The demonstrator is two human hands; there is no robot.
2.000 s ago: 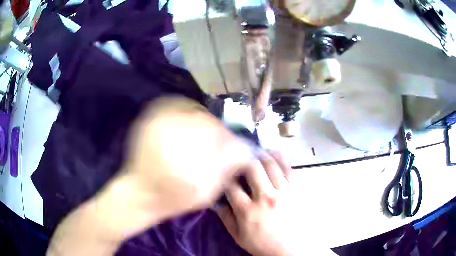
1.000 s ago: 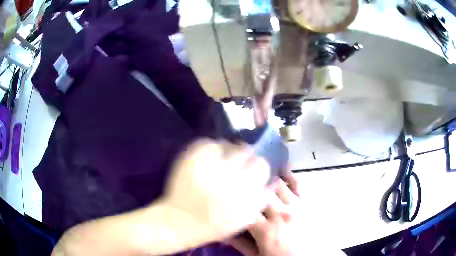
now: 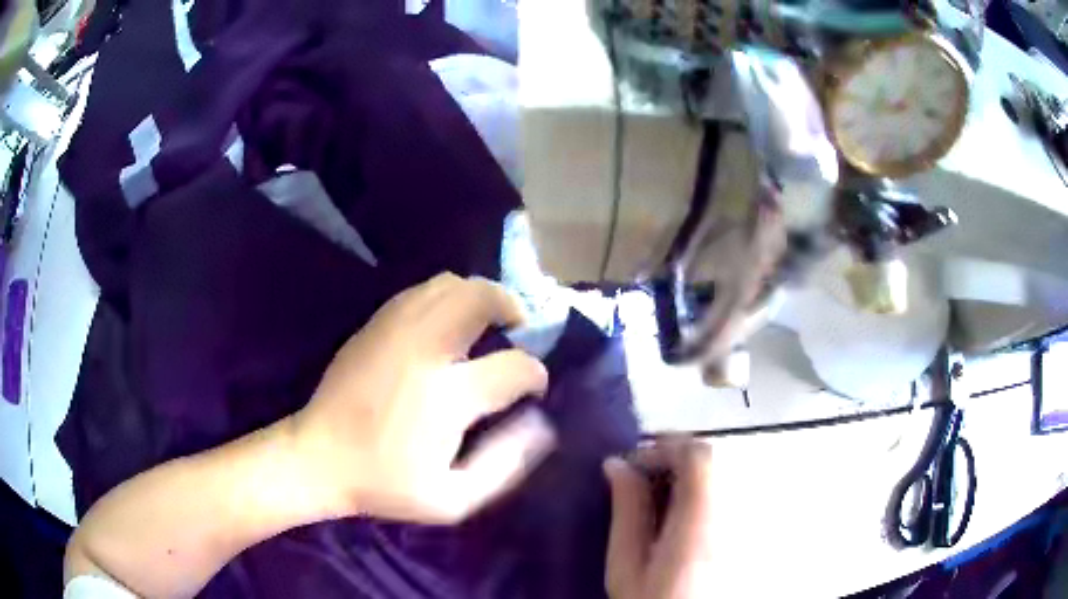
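Observation:
The dark purple jacket body (image 3: 234, 316) is spread left of the machine and hangs down at the bottom. A dark piece of it with a grey strip (image 3: 536, 332) lies near the needle area. My left hand (image 3: 428, 410) grips the cloth beside that strip, its fingers curled. My right hand (image 3: 662, 509) holds the lower right edge of the dark piece between thumb and fingers, slightly blurred. The sewing machine head (image 3: 562, 187) stands at the upper middle. The presser foot area is blurred and partly hidden by shiny metal parts.
A round gold-rimmed watch (image 3: 899, 105) is on the machine head. Scissors with black handles (image 3: 935, 486) lie on the white table (image 3: 796, 503) at the right. A pale rounded shape (image 3: 873, 339) is under the machine arm. A purple object (image 3: 15, 339) lies at the far left edge.
The machine and watch now show farther right and lower in the view. My left hand has moved left, apart from my right hand. The dark piece between them now shows spread out.

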